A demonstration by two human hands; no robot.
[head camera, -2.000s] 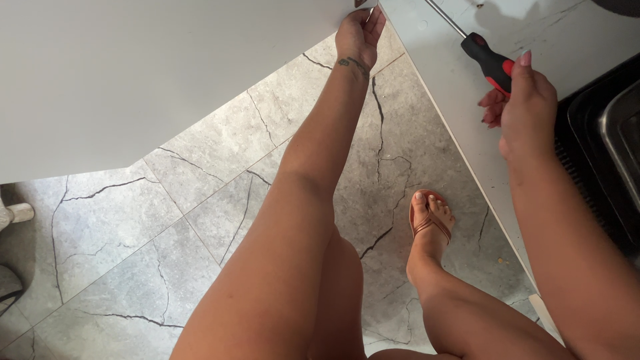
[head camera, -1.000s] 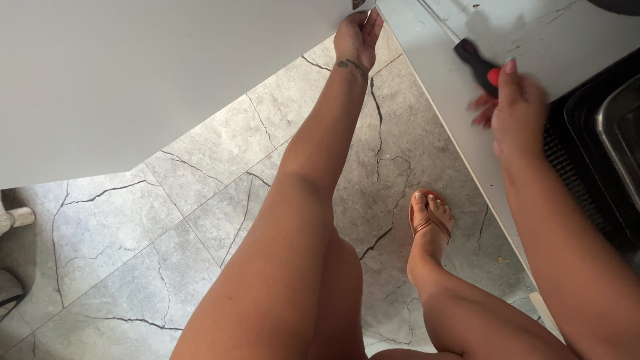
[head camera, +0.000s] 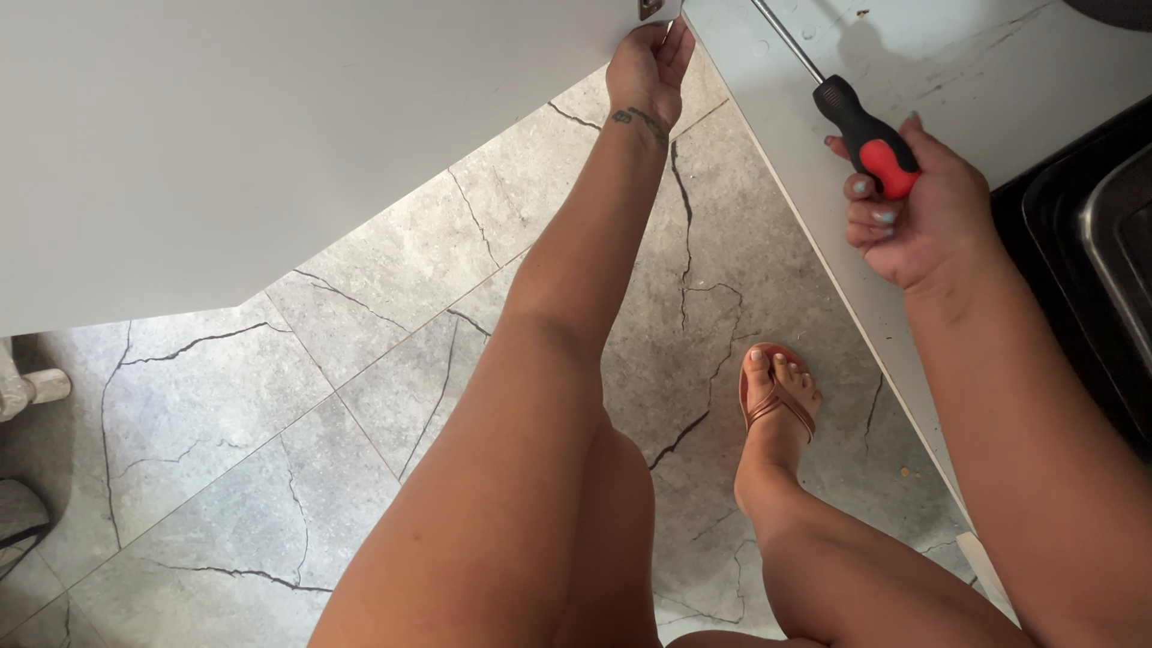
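Observation:
My right hand [head camera: 927, 198] is closed around the black and red handle of a screwdriver [head camera: 868, 135], over a light cabinet panel [head camera: 810, 162]. The metal shaft runs up and left out of the top of the view, so its tip is hidden. My left hand [head camera: 650, 72] reaches up to the gap between a large light grey door panel [head camera: 315, 135] and the cabinet. Its fingers are partly curled beside a metal hinge part [head camera: 650, 7] at the top edge. Whether they grip the hinge or the panel cannot be told.
Black and metal trays [head camera: 1102, 234] lie at the right, beside my right forearm. A dark round object [head camera: 1116, 11] is at the top right corner. My sandalled foot [head camera: 776, 396] stands on the cracked-pattern tile floor [head camera: 405, 360]. A pale object [head camera: 40, 387] is at the far left.
My right hand has shifted and turned on the screwdriver handle, and more of its fingers now show from the palm side. My left hand has stayed at the hinge.

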